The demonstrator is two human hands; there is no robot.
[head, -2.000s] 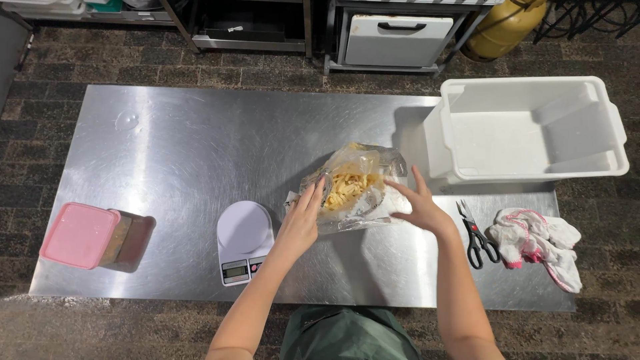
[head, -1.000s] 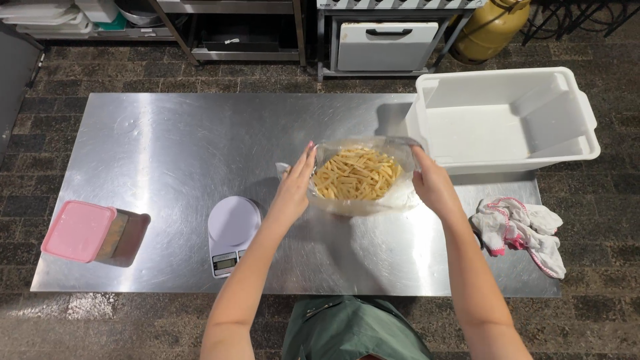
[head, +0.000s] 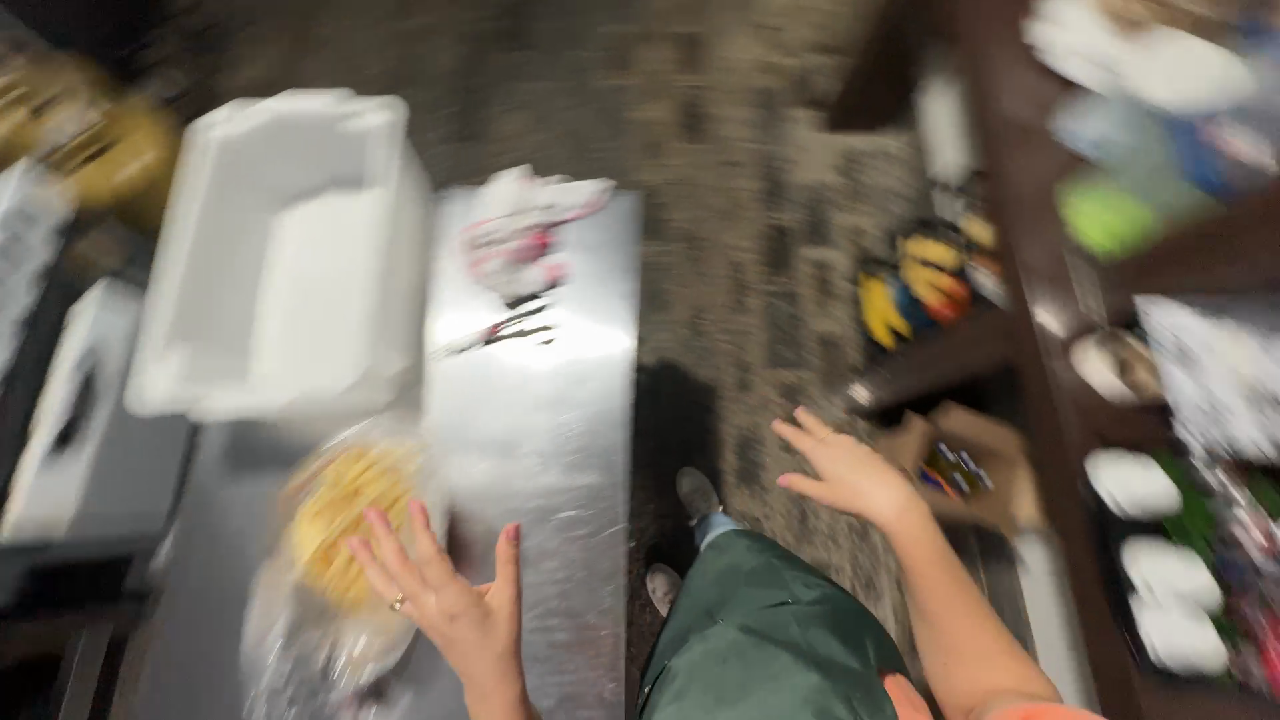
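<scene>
My left hand (head: 450, 590), a ring on one finger, is spread over the near edge of a clear plastic bag of cut potato fries (head: 355, 525) on the steel table; whether it touches the bag I cannot tell. My right hand (head: 850, 475) is in the air over the floor, right of the table, fingers apart and holding nothing. Beyond the bag lie black-handled scissors (head: 500, 330) and a white cloth with pink marks (head: 525, 235). A large white plastic tub (head: 330, 290) stands at the table's left side. The view is blurred.
The steel table (head: 550, 480) ends at the aisle floor. At right, a dark brown shelf unit (head: 1040, 330) holds white packs (head: 1135, 485) and other blurred goods. A cardboard box (head: 965, 465) sits low in it. A yellow gas cylinder (head: 110, 150) stands at far left.
The view has turned strongly to the right. Both hands have let go of the bag's sides, and my right hand has moved away from it over the floor.
</scene>
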